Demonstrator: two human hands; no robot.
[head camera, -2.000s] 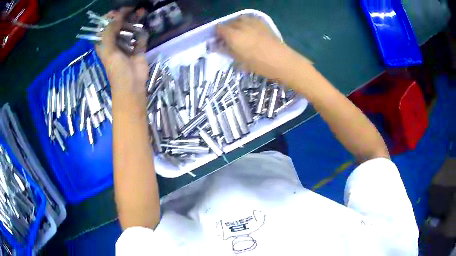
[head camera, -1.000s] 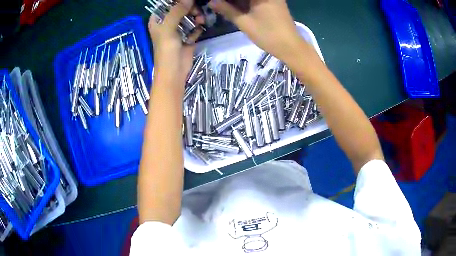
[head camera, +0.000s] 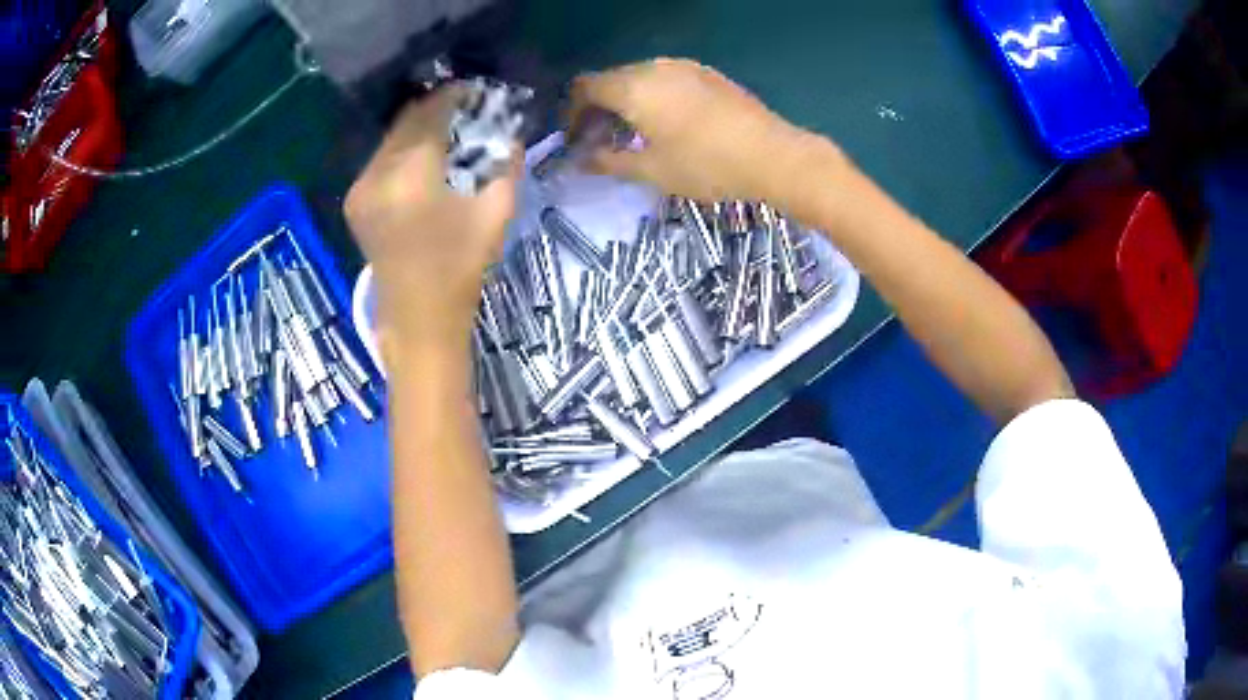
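Observation:
My left hand (head camera: 431, 212) is raised at the upper left edge of the white tub (head camera: 550, 517). It is closed around a blurred bundle of shiny metal cylinders (head camera: 486, 134). My right hand (head camera: 643, 130) is just to its right, over the tub's far edge, fingers bent down. Something small and dark shows at its fingertips, too blurred to tell whether it is held. The tub holds a heap of rod-ended metal cylinders (head camera: 657, 358). The blue tray (head camera: 294, 554) to the left holds more cylinders, laid loosely with rods mostly pointing away from me.
A grey-covered machine (head camera: 390, 41) stands beyond my left hand, partly hidden. A pale line curves to a red bin (head camera: 85, 171); a clear container (head camera: 192, 34) is beside it. A blue basket of cylinders (head camera: 185, 615) sits lower left, a second blue tray (head camera: 1061, 82) upper right, a red stool (head camera: 1115, 280) below.
The view has shifted, bringing the grey machine cover into sight. My hands were close together at the top a second ago and are now slightly apart. My left hand still holds the bundle.

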